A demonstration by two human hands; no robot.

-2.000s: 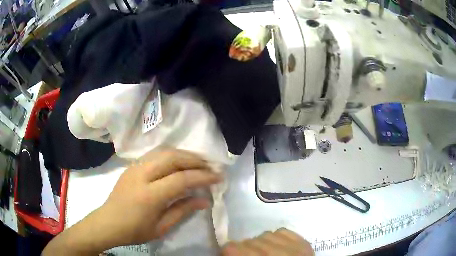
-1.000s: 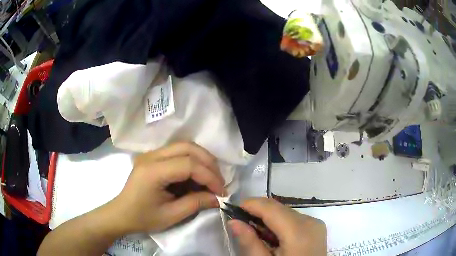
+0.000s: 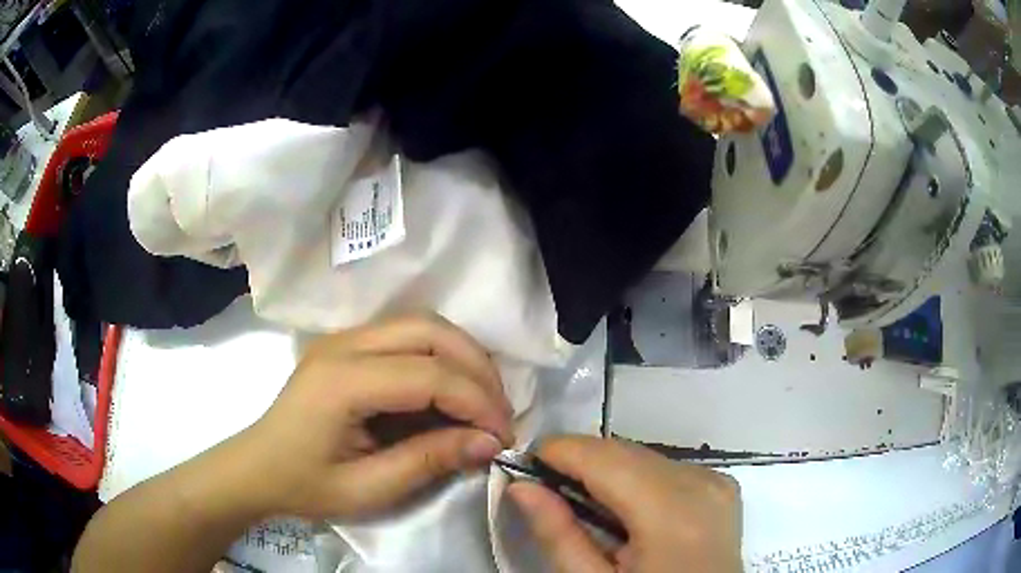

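The white lining fabric [image 3: 448,263] lies in soft folds on the table, with a printed care label [image 3: 367,213] on it. The dark garment [image 3: 470,84] lies behind and around it. My left hand [image 3: 392,420] pinches an edge of the lining between thumb and fingers. My right hand [image 3: 638,509] holds the black thread snips [image 3: 565,492], their tips at the lining edge beside my left fingertips. The snips' rear part is partly covered by my fingers.
The sewing machine head [image 3: 829,168] stands at the right, with a patterned cloth wrap [image 3: 722,84] at its left end. The machine bed [image 3: 773,409] and a phone [image 3: 915,332] are below it. A red plastic basket [image 3: 110,386] is at the left. Printed marks run along the table's front edge.
My right hand has taken up the snips from the table and brought them to the lining by my left fingertips. The view has shifted, and the machine appears farther right.
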